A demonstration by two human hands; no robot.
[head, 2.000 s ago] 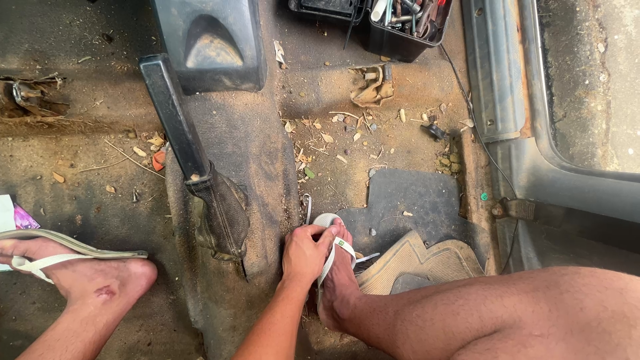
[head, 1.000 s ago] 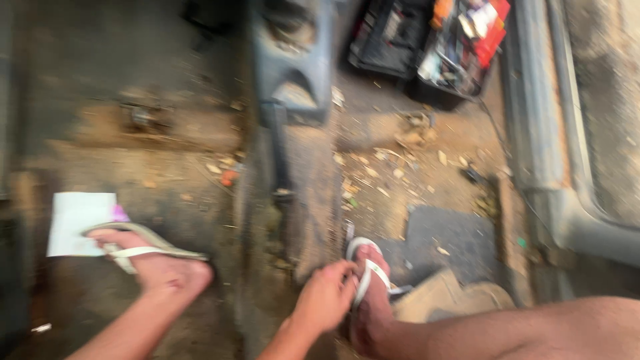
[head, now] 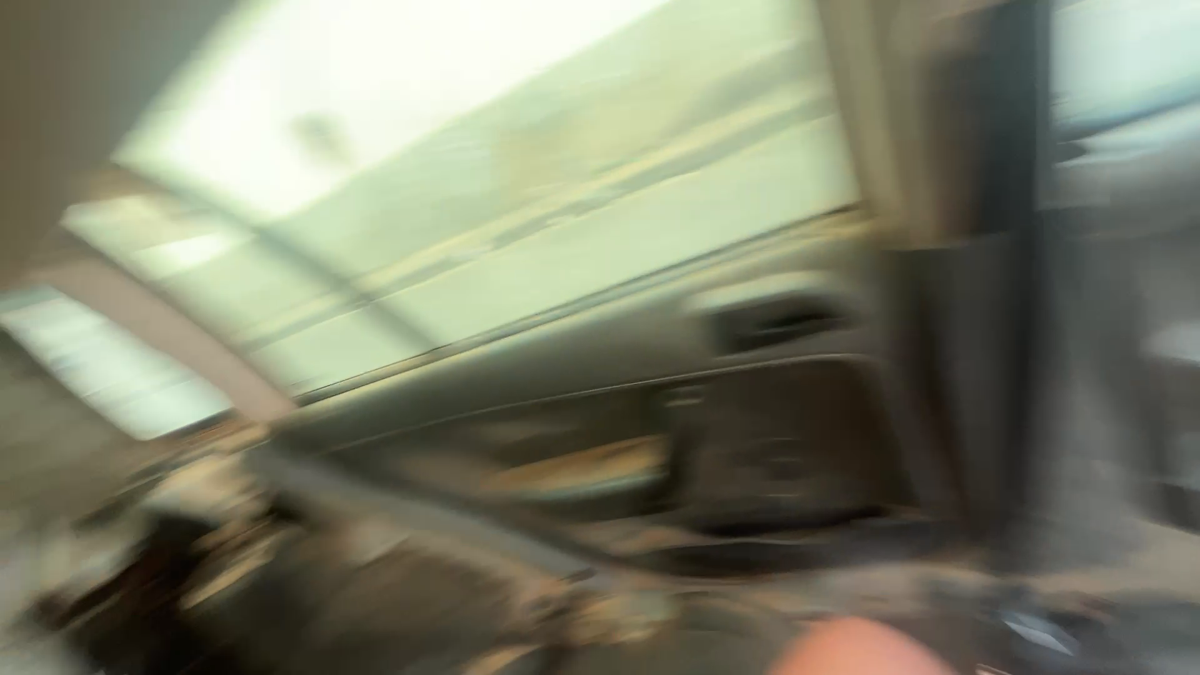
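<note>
Neither my left hand nor my right hand can be made out in the head view, which is strongly blurred. A rounded patch of bare skin (head: pixel 858 649) shows at the bottom edge, right of the middle; whether it is a knee or another part cannot be told. Beyond it stands the inner side of a car door (head: pixel 581 347), with a recess (head: pixel 778 323) near its upper right. Above the door panel is a bright side window (head: pixel 562 197).
A dark upright pillar (head: pixel 1012 281) stands right of the window. Light comes through a smaller window (head: pixel 122 366) at the far left. Blurred, unidentifiable objects lie low at the left, and a small pale thing (head: pixel 1039 633) lies at the lower right.
The view has swung from the car floor up to the door and windows. The hand seen beside the sandalled foot, both feet and the toolbox are out of view.
</note>
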